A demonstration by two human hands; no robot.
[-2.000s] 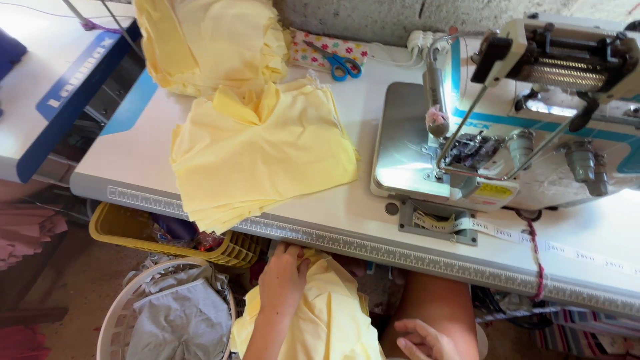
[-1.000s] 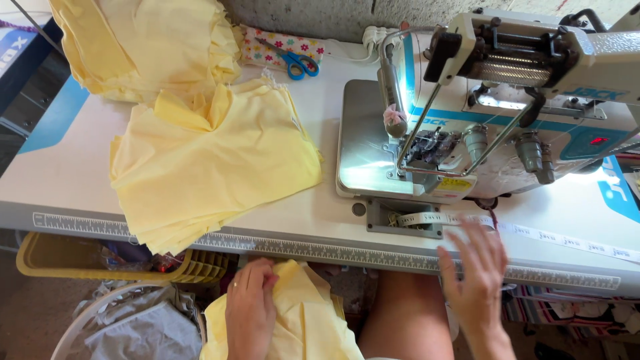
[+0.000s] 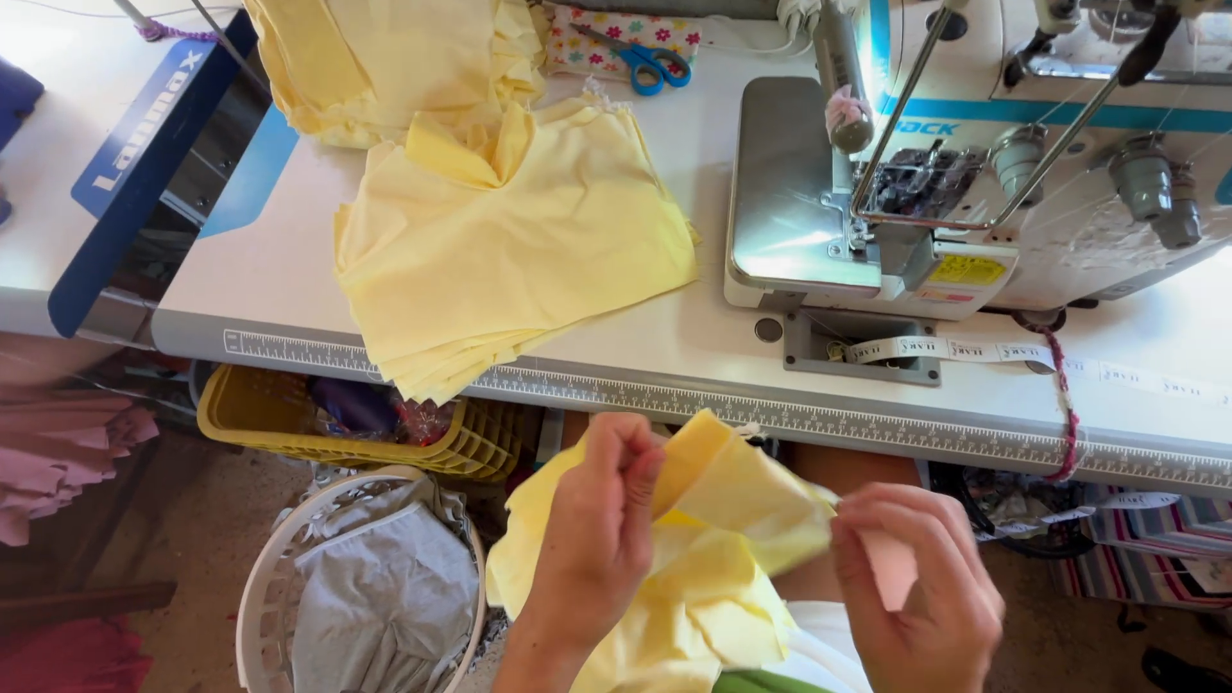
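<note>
My left hand (image 3: 611,520) pinches the top edge of a yellow fabric piece (image 3: 731,481) above my lap, just in front of the table edge. The fingertips of my right hand (image 3: 914,568) hold the same piece by its right corner, so it is stretched between both hands. More yellow fabric (image 3: 674,616) lies on my lap below. A stack of yellow cut pieces (image 3: 520,241) rests on the table, with a second yellow stack (image 3: 395,58) behind it. To their right stands a Jack overlock sewing machine (image 3: 934,164) with its lamp lit.
Blue-handled scissors (image 3: 654,69) lie on a flowered cloth (image 3: 577,43). A label tape (image 3: 972,350) runs over the table at right. Below the ruler-marked table edge (image 3: 616,390) are a yellow basket (image 3: 327,438) and a white basket (image 3: 252,597) with grey fabric.
My left hand has lifted an edge of the yellow fabric from my lap. My right hand, empty and raised near the table edge one second ago, now holds the fabric's corner.
</note>
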